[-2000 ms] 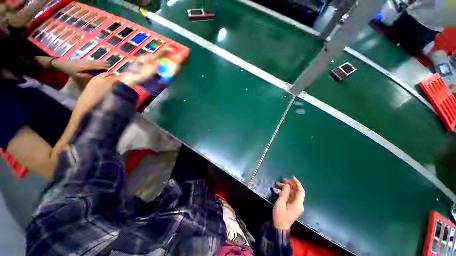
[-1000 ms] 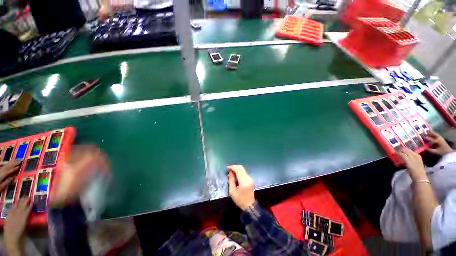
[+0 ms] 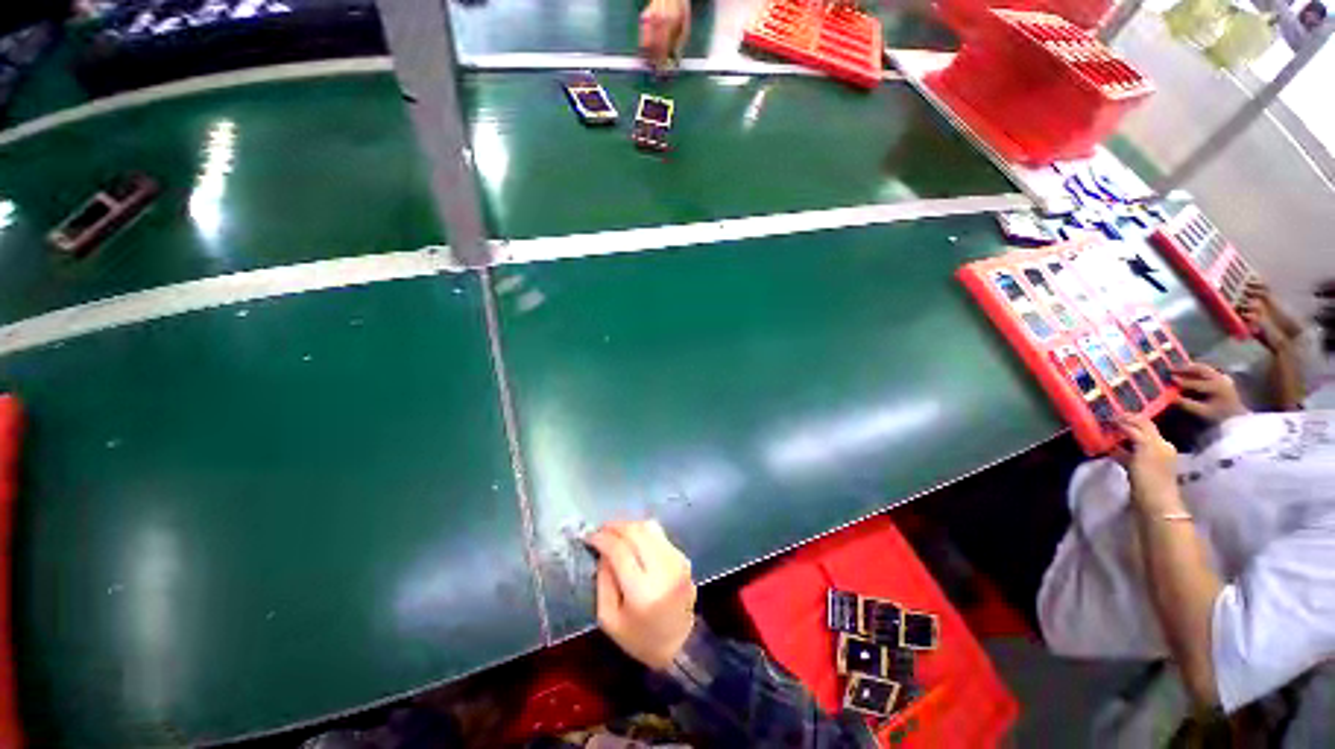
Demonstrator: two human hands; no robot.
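Observation:
My right hand (image 3: 644, 588) rests at the near edge of the green bench (image 3: 732, 395), just right of the seam. Its fingers are curled together and no object shows in it; the fingertips are partly hidden. My left hand is not in view. A red tray at lap level (image 3: 798, 593), right of my hand, holds several loose keypad phones (image 3: 867, 656). Only the edge of a red phone tray (image 3: 9, 556) shows at the far left.
One phone (image 3: 106, 214) lies at the far left and two more (image 3: 590, 100) (image 3: 653, 123) beyond the metal strip. A person's hand (image 3: 663, 32) is above these. Another worker's hands touch a filled phone tray (image 3: 1037, 344) at right. Stacked empty trays (image 3: 1069, 56) stand behind.
The view has swung right. My left hand, blurred beside the left phone tray before, has left the picture. My right hand stays near the bench edge. A hand has appeared at the far side.

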